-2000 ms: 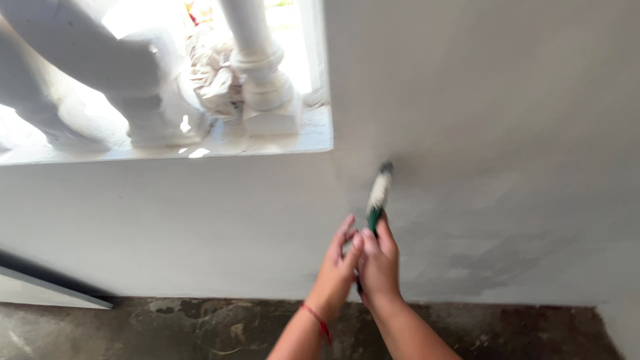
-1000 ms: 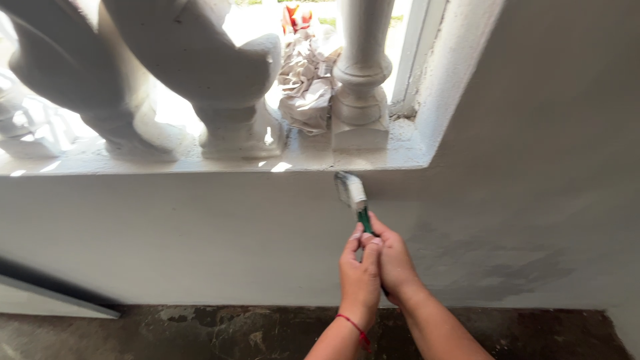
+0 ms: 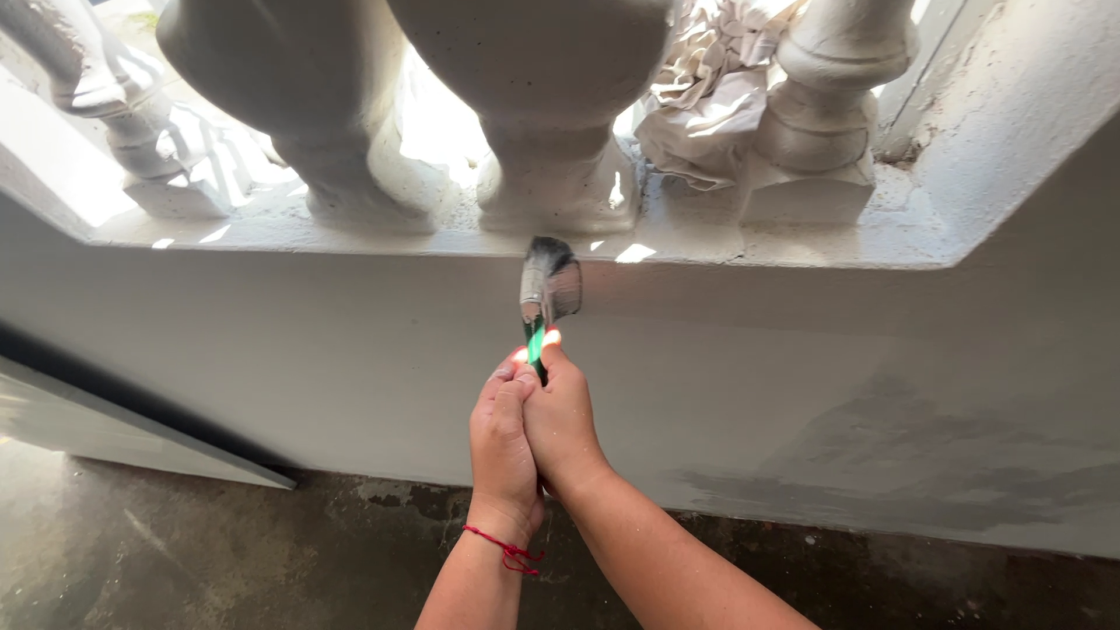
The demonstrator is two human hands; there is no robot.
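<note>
Both my left hand (image 3: 506, 437) and my right hand (image 3: 564, 420) are closed around the green handle of a paintbrush (image 3: 534, 289). The hands press together, with a red string bracelet on the left wrist. The brush points up, its dark bristles at the lower edge of the white ledge (image 3: 700, 249), below a thick white baluster; whether they touch it cannot be told. Light paint coats its ferrule. Below the ledge runs a grey-white painted wall (image 3: 367, 350), with darker grey patches at the lower right.
Several white balusters (image 3: 814, 114) stand on the ledge, and crumpled light cloth or paper (image 3: 709, 122) is wedged between two of them. A flat panel (image 3: 149, 429) leans low at the left. The worn concrete floor (image 3: 350, 542) lies beneath.
Both hands have carried the brush left along the wall, from near the opening's right corner to below a thick baluster. The view has shifted left and closer.
</note>
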